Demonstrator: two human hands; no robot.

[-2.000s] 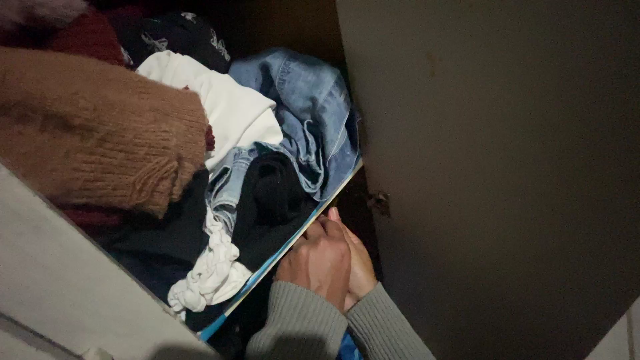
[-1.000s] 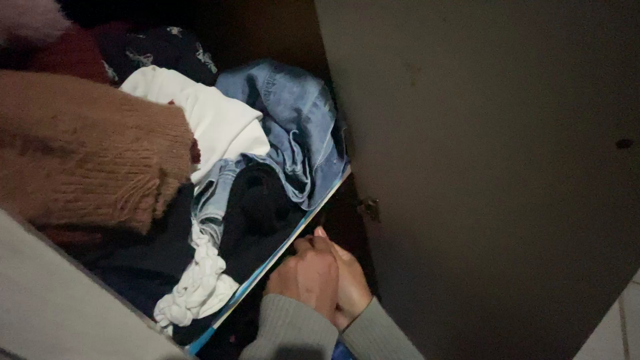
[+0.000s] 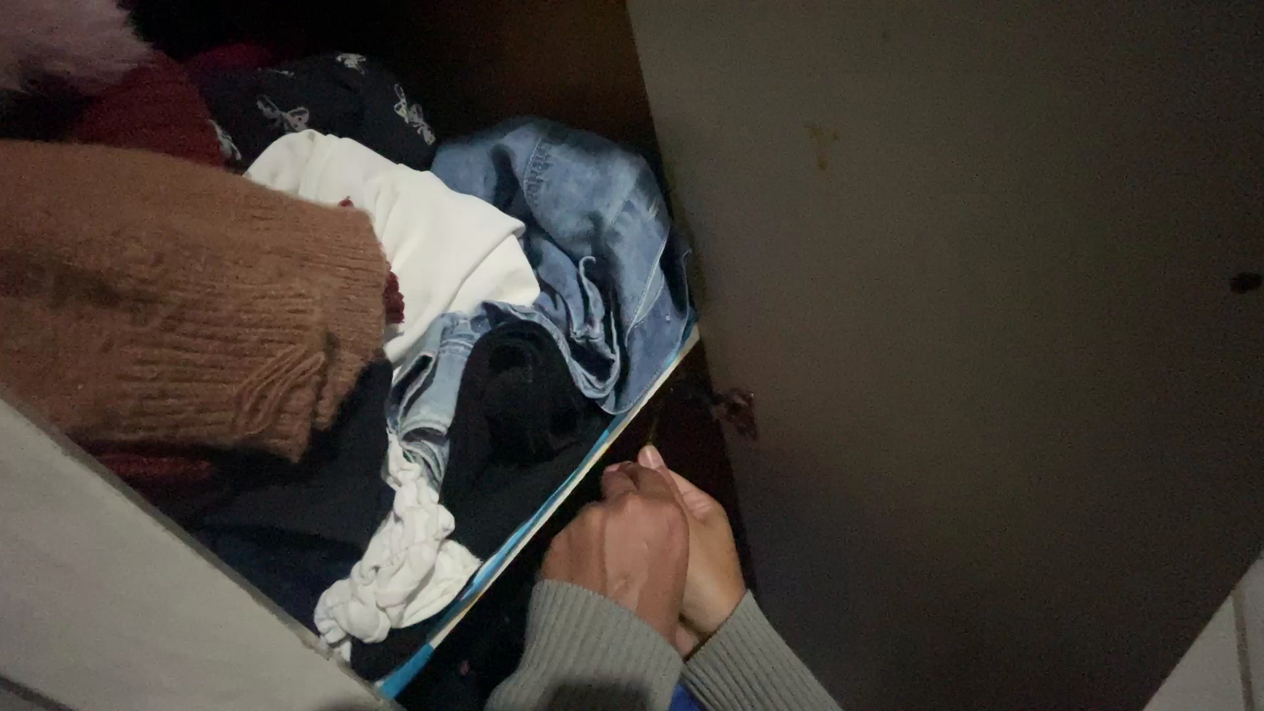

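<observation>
My left hand [image 3: 622, 553] and my right hand [image 3: 713, 558] are clasped together, both in grey ribbed cuffs, beside the blue-and-white front edge [image 3: 538, 518] of a shelf. Nothing is seen held between them, though the palms are hidden. On the shelf lie a brown knitted sweater [image 3: 188, 286], a white garment [image 3: 425, 232], blue denim [image 3: 602, 217], a rolled black garment [image 3: 513, 395] and a twisted white cloth [image 3: 395, 563]. Behind them are a dark patterned cloth [image 3: 326, 104] and a dark red knit [image 3: 153, 114].
A large grey-brown cabinet door [image 3: 948, 346] stands at the right, with a metal hinge or catch [image 3: 736, 410] near its edge. A pale panel [image 3: 128, 583] crosses the lower left. Light floor tiles [image 3: 1210, 642] show at the lower right corner.
</observation>
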